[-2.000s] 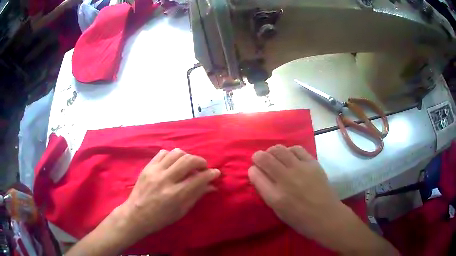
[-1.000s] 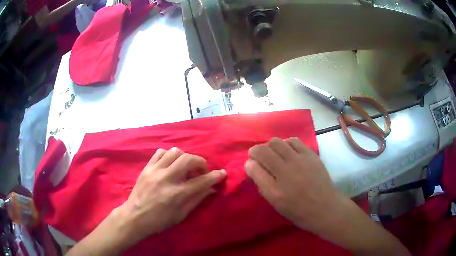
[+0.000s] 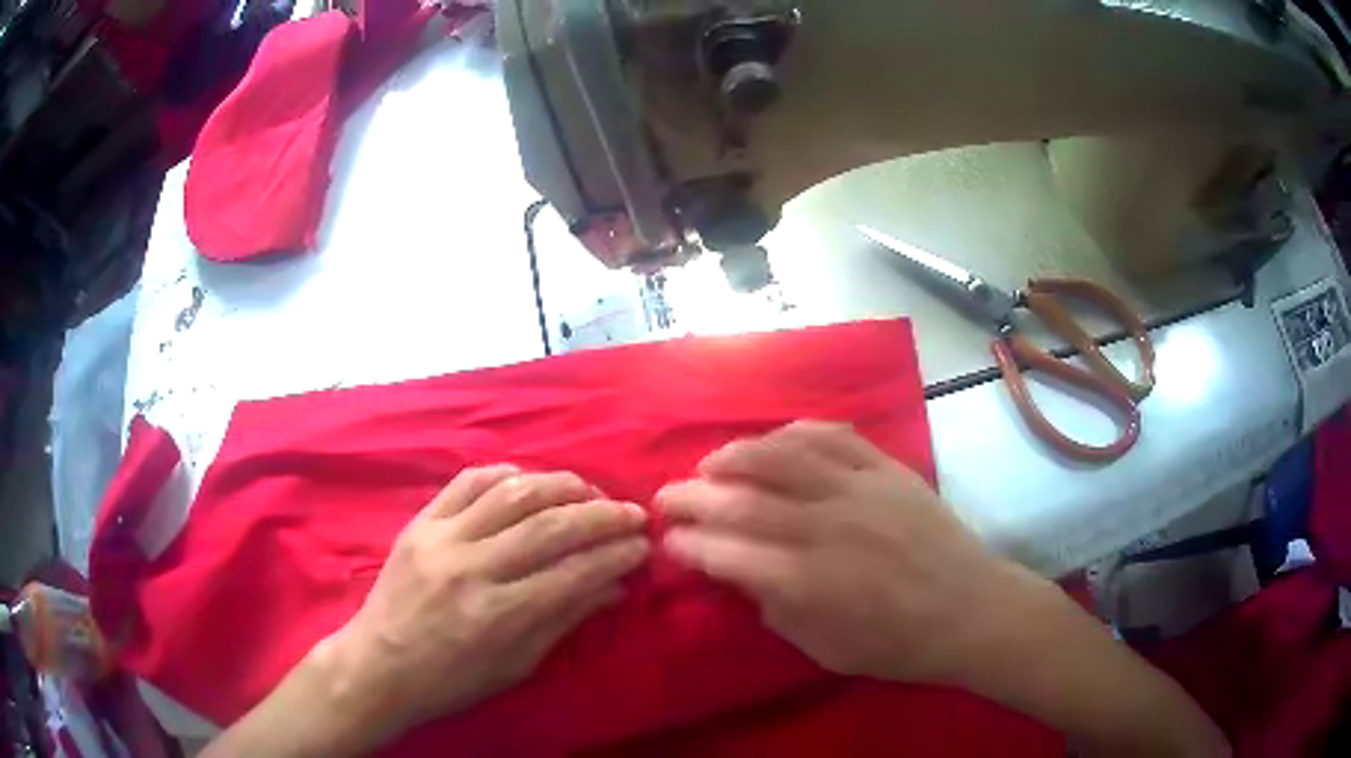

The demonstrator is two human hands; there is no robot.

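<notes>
A large red fabric panel (image 3: pixel 489 400) lies on the sewing table in front of the machine head, with small folds. My left hand (image 3: pixel 496 570) rests on its middle, palm down, fingers close together. My right hand (image 3: pixel 815 548) is on the cloth just to the right, slightly blurred. The fingertips of both hands almost meet. Both thumbs and any cloth under the fingers are hidden, so a grip cannot be made out. The panel's left end curls up and shows a pale piece (image 3: pixel 171 504). Its upper edge lies just in front of the needle area.
The sewing machine (image 3: pixel 919 89) spans the top. Open scissors (image 3: pixel 1008 304) with orange-brown handles lie right of the needle area. Red cut pieces (image 3: pixel 267 148) lie at the table's upper left. A pale plastic bag (image 3: pixel 89 430) hangs at the left edge. Red cloth (image 3: pixel 1259 666) is at lower right.
My right hand has moved left toward my left hand, closing the gap between them. My left fingers now lie flatter, and the thumb is no longer seen. The view has shifted slightly.
</notes>
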